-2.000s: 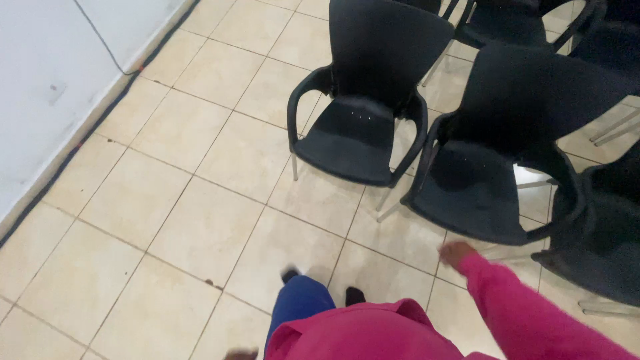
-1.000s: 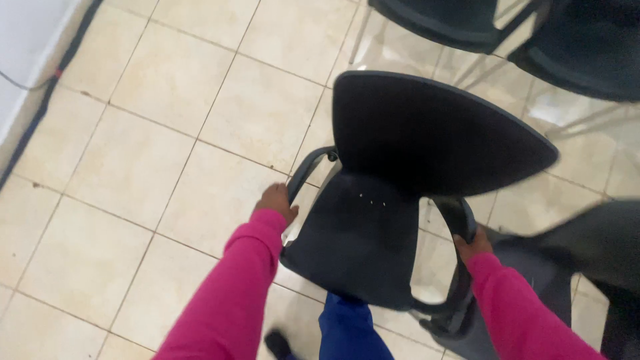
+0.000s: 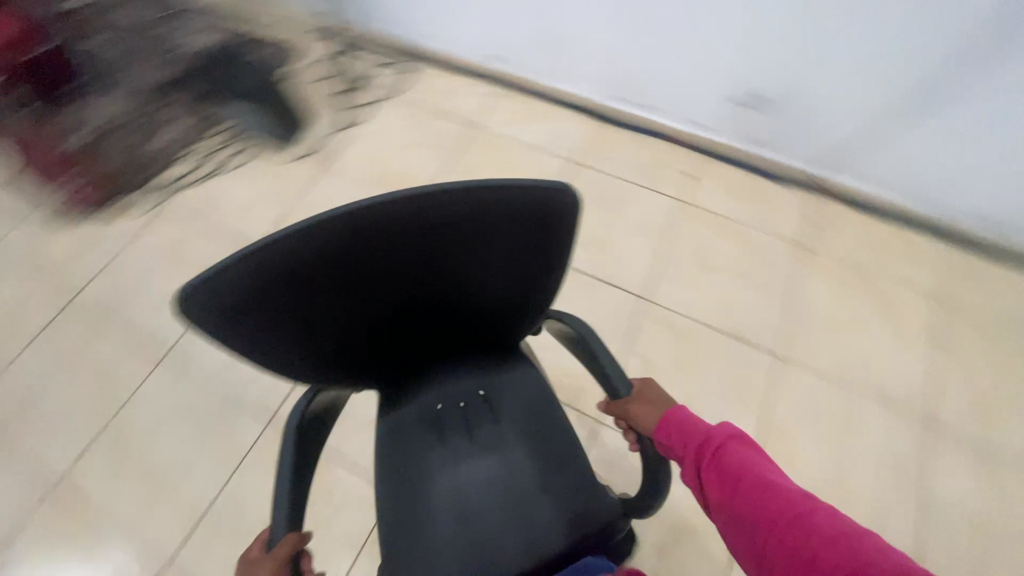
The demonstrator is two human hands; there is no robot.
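Note:
A black plastic armchair [image 3: 480, 472] is right in front of my body, its wide backrest facing away from me and its seat towards me. At the lower left, my left hand [image 3: 276, 554] is wrapped around one armrest, partly cut off by the frame's bottom edge. On the other side my right hand [image 3: 640, 410], below a pink sleeve, grips the opposite armrest. Small holes show near the back of the seat. The chair's legs are hidden beneath it, so whether they touch the floor I cannot tell.
Beige floor tiles [image 3: 720, 384] surround the chair. A white wall [image 3: 760, 88] runs across the upper right, with a dark strip [image 3: 688, 144] along its foot. Blurred dark and red things [image 3: 136, 96], too smeared to name, are at the upper left.
Two seconds ago the chairs stood in rows and my hands were off them; then both hands took one by its armrests. The view has swung widely, and the other chairs are no longer recognisable.

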